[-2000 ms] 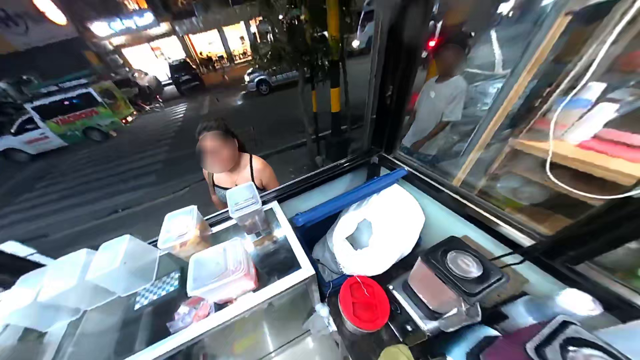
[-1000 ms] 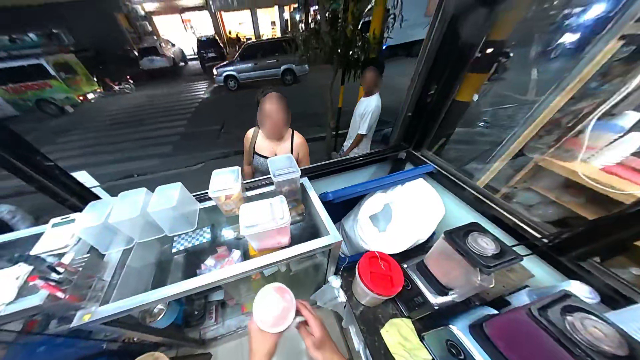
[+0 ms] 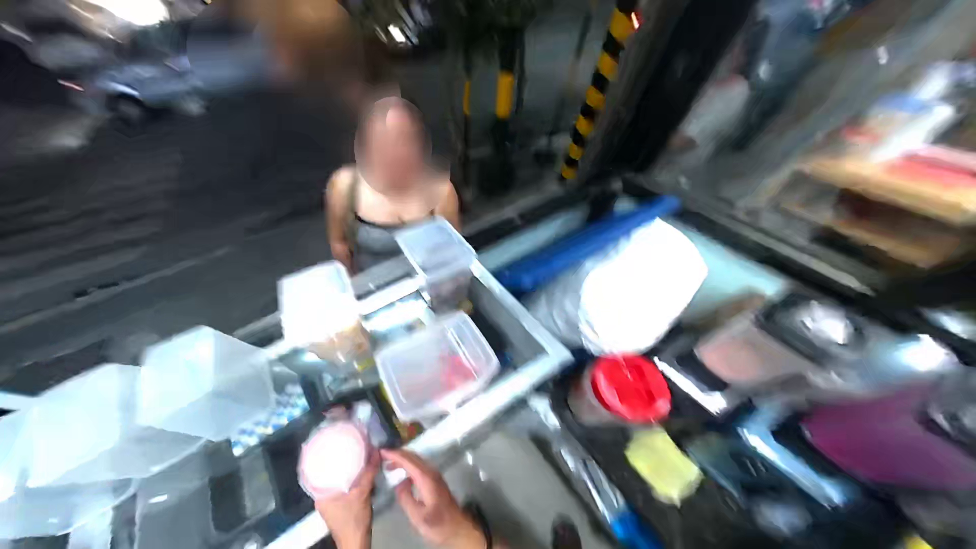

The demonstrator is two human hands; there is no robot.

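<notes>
My left hand (image 3: 351, 499) is closed around a cup with a pale pink rim and whitish top (image 3: 333, 460), above the glass counter's near edge. Just right of the cup, my right hand (image 3: 431, 492) has its thumb and index finger bent near a small whitish thing, too blurred to name. Beyond the hands, a lidded clear plastic container with pink-red contents (image 3: 438, 366) rests on the counter. Behind it are a container with tan contents (image 3: 324, 313) and a taller clear one (image 3: 438, 255).
Translucent containers (image 3: 202, 385) line the counter's left. To the right are a red-lidded tub (image 3: 629, 389), a yellow cloth (image 3: 663, 465), a white plastic bag (image 3: 640, 286) and a blender jar with purple contents (image 3: 877, 427). A person (image 3: 393, 160) stands across the counter.
Both hands and the cup have moved left, from in front of the counter to over its near edge. The view has swung and blurred. The second person in white is no longer plainly visible.
</notes>
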